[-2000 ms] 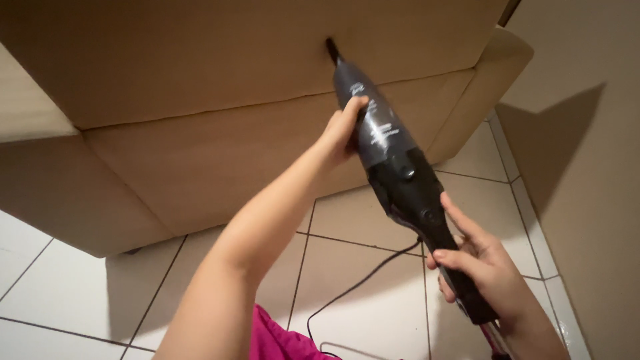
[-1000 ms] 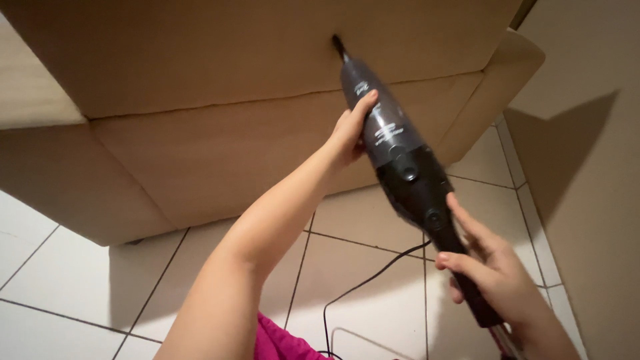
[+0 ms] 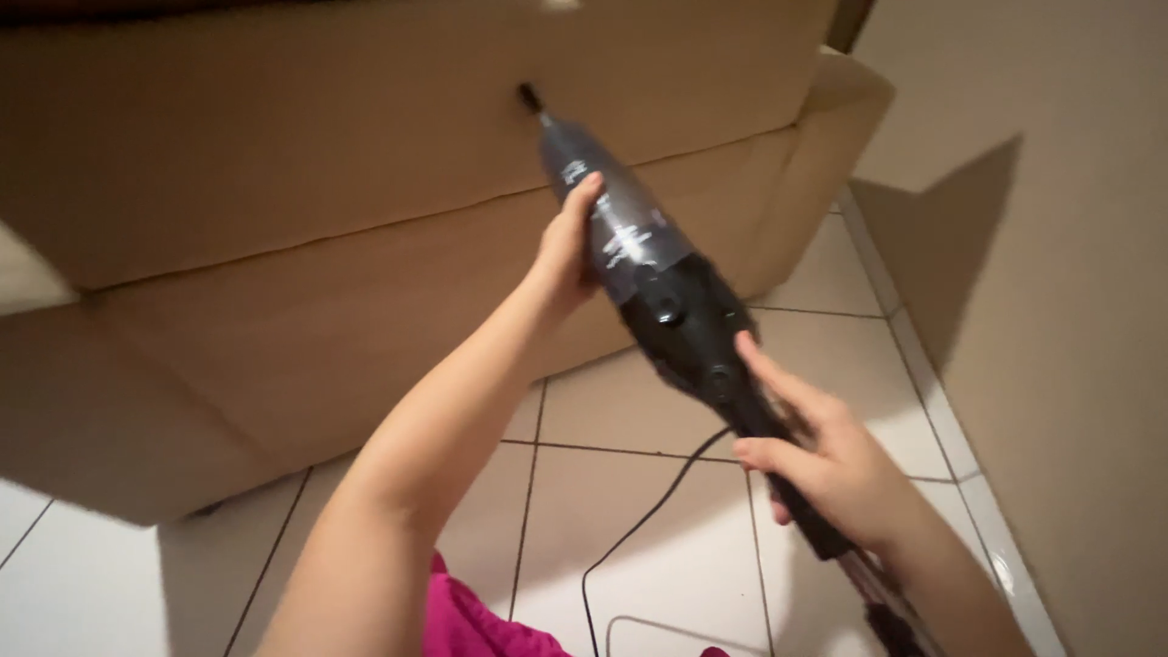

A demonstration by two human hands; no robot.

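A black stick vacuum cleaner with a smoky clear dust container slants across the middle. My left hand holds the container from its left side, thumb on top. My right hand is wrapped around the black handle lower down. At the vacuum's upper end, a narrow dark nozzle is at the beige upholstered back of a sofa; whether it touches the fabric I cannot tell. A dark power cord runs from near the handle down to the floor.
White floor tiles with dark joints lie below the sofa. A beige wall with a pale baseboard rises on the right. A seam crosses the sofa's back. Pink cloth shows at the bottom edge.
Both hands keep their hold on the vacuum, and its nozzle is a little farther left on the sofa's upper panel. The view has shifted slightly.
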